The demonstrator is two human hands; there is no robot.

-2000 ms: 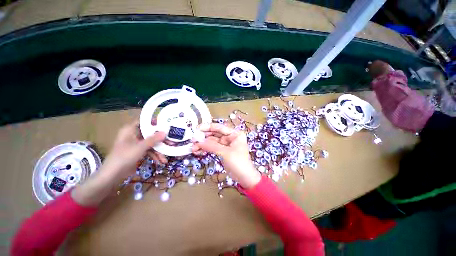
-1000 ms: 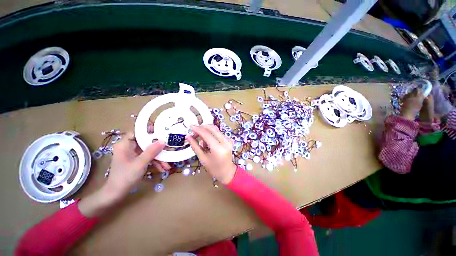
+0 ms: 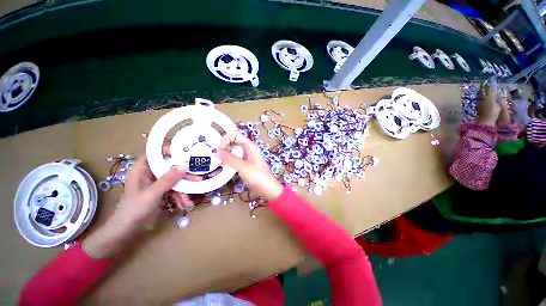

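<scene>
A round white housing (image 3: 160, 143) is held above the bench, face up, its rim tab at the top. A black display module (image 3: 199, 163) sits near its middle. My left hand (image 3: 143, 188) grips the housing's lower left edge, thumb on top and fingers underneath. My right hand (image 3: 248, 161) is at the housing's right side, fingertips over the white centre beside the display; whether they pinch a small part is hidden. A tangled pile of wired discs (image 3: 326, 146) lies to the right and partly behind my hands.
Stacked housings (image 3: 90, 200) lie at the left, another stack (image 3: 412, 112) right of the pile. A dark green belt (image 3: 137, 66) behind the bench carries several spaced housings (image 3: 232, 64). A grey post (image 3: 377, 45) crosses the view. Another person's checked sleeve (image 3: 476, 156) is at the right.
The view has shifted somewhat. My right fingertips have moved over the housing's centre, above and right of the display. Belt housings appear further left. The other person's hands have moved away from the right stack.
</scene>
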